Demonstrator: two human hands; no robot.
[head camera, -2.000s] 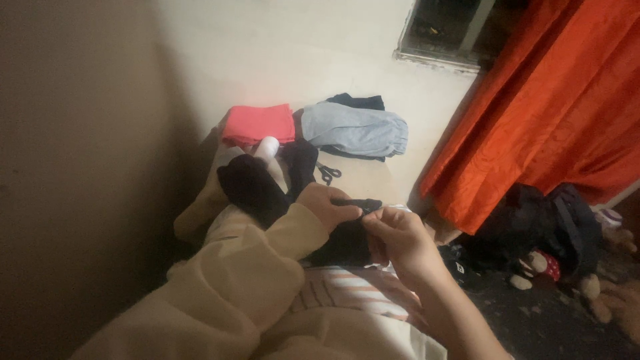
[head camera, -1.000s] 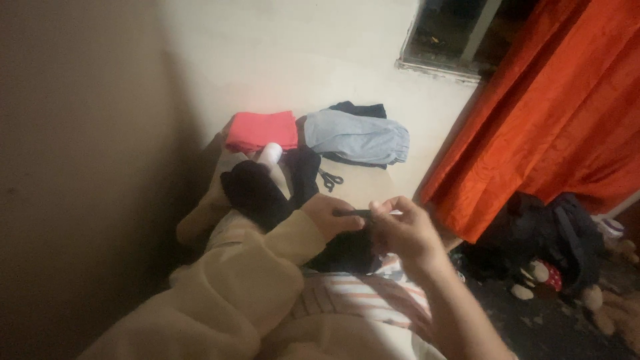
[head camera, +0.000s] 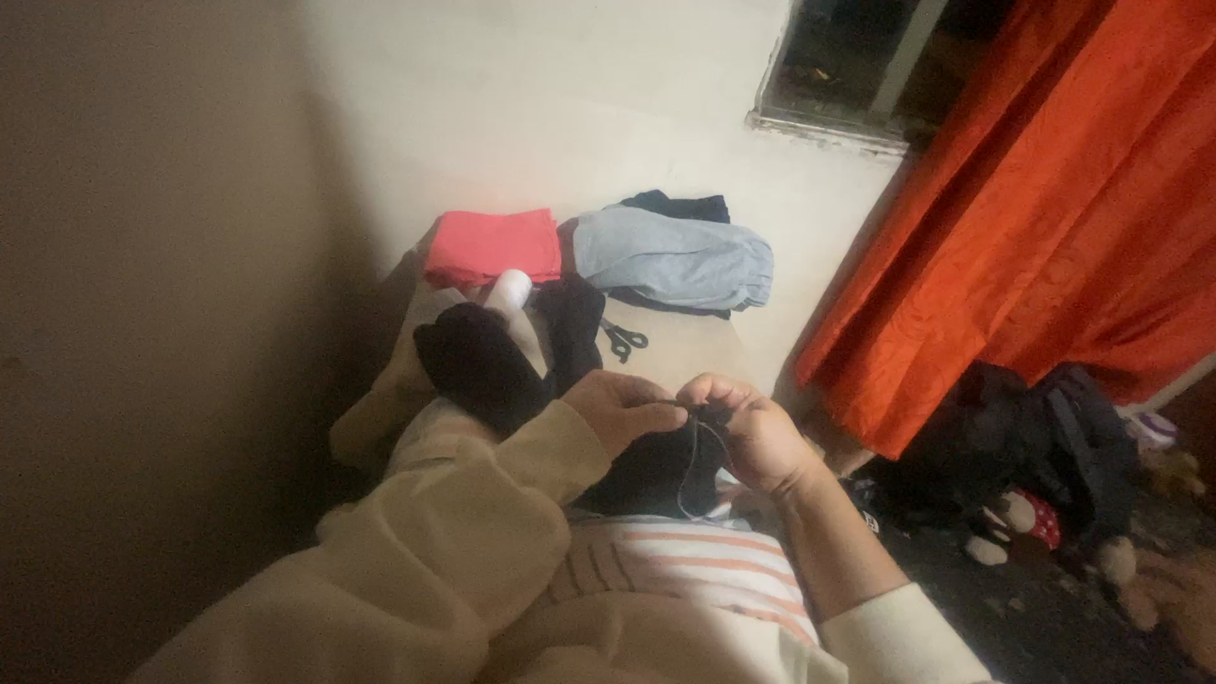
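A black cloth (head camera: 646, 475) lies over my lap, its upper edge pinched between both hands. My left hand (head camera: 627, 408) grips the edge with thumb and fingers, and my right hand (head camera: 746, 427) pinches the same edge just beside it. A thin dark thread (head camera: 692, 465) hangs in a loop from between the fingers over the cloth. Whether a needle is held cannot be seen. Beyond my hands, dark-handled scissors (head camera: 624, 340) rest on a pale surface. A white spool or roll (head camera: 511, 289) lies to their left, near black garments (head camera: 484, 361).
Folded red cloth (head camera: 494, 247) and folded grey-blue garments (head camera: 670, 252) lie against the wall. An orange curtain (head camera: 997, 237) hangs beside the window at the right. A dark bag (head camera: 1073, 446) and stuffed toys (head camera: 1016, 522) are on the floor at the right.
The thread loop now shows plainly below the fingers; it could not be made out earlier. Both hands remain close together on the black cloth, with the fingers slightly shifted.
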